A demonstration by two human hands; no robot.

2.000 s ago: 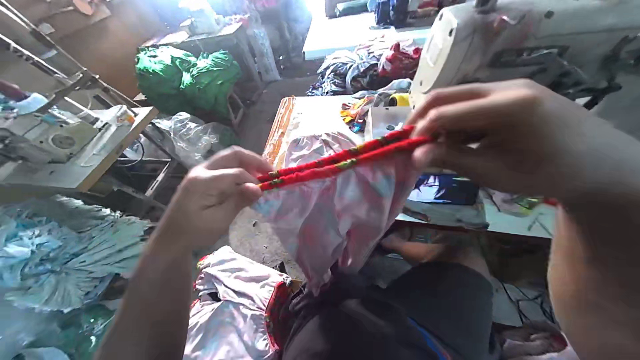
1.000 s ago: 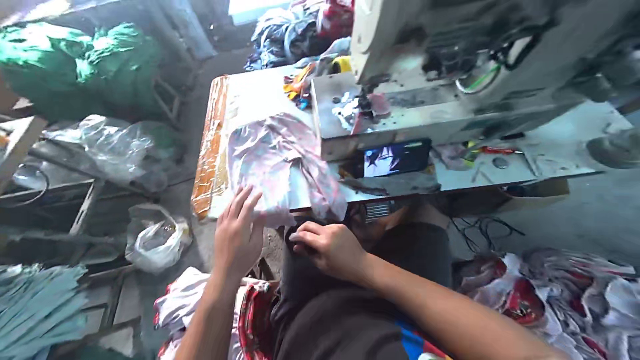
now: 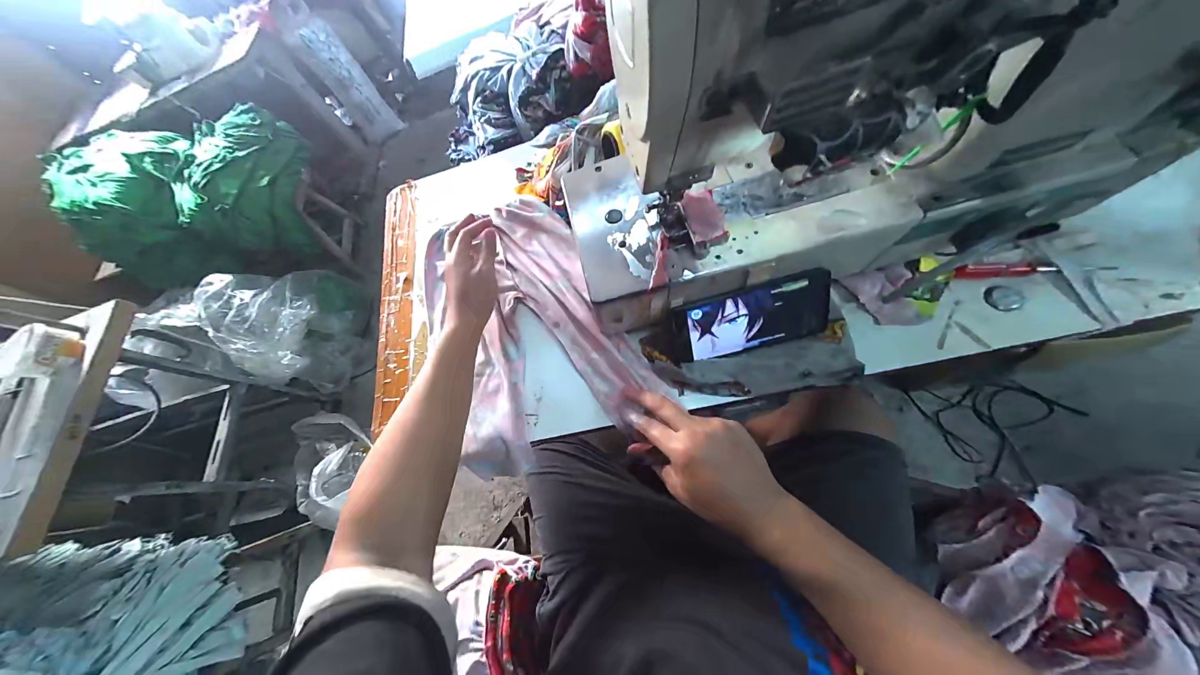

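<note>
Pale pink patterned fabric [image 3: 548, 272], shaped like a garment with two legs, lies on the white sewing table [image 3: 562, 389] and hangs over its front edge. My left hand [image 3: 472, 267] rests on its upper left part, fingers pointing away from me; whether they grip it cannot be seen. At the table edge my right hand [image 3: 698, 445] has the end of the right leg between its thumb and fingers. The sewing machine [image 3: 778, 197] stands to the right of the fabric, with a pink scrap [image 3: 703, 217] by its needle area.
A phone [image 3: 755, 314] showing a video lies at the table's front. Screwdriver-like red tool [image 3: 1003, 270] and scraps lie farther right. Green cloth bundles [image 3: 178, 197] and plastic bags [image 3: 272, 319] are at left. More garments [image 3: 1078, 581] are piled at lower right, and cables [image 3: 994, 412] hang below the table.
Two seconds ago both hands held the fabric up by a red band; now it lies on the table. Since one second ago my left hand has moved farther up the fabric.
</note>
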